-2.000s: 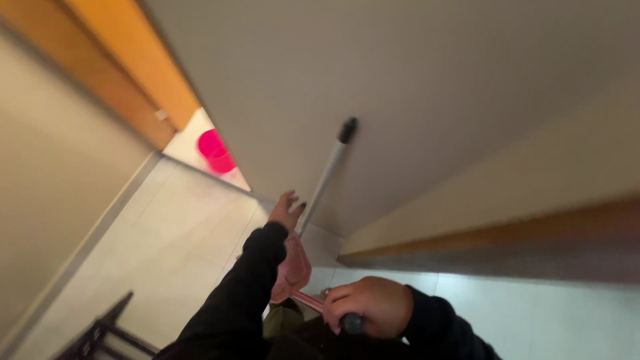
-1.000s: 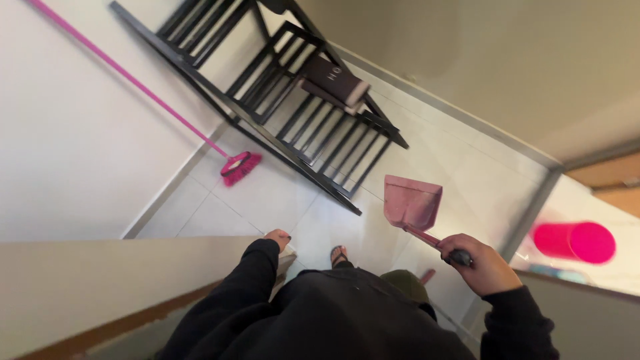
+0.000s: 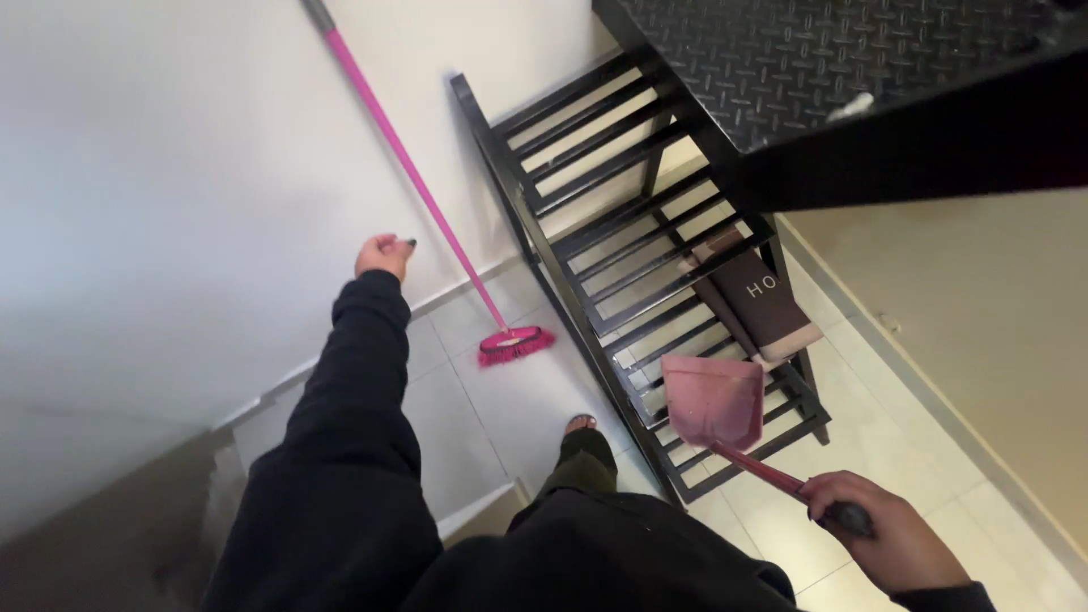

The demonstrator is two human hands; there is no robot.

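My right hand [image 3: 875,523] grips the dark-tipped handle of a pink dustpan [image 3: 714,399], whose pan is over the lower slats of a black rack in the picture. My left hand [image 3: 387,257] holds nothing; its fingers are partly curled, in front of the pale wall and left of the broom stick. A pink broom [image 3: 408,166] leans with its stick against the wall, and its pink bristle head [image 3: 514,346] rests on the tiled floor between my left hand and the rack.
A black slatted rack [image 3: 603,314] stands by the wall, with a folded brown mat [image 3: 756,293] bearing letters on a lower shelf. A black textured top [image 3: 765,59] juts in at the upper right. Skirting [image 3: 935,365] edges the tiled floor at right.
The view has swung strongly. My left hand has risen from near my body to beside the broom stick. My right hand keeps hold of the dustpan. The pink bucket has left the view.
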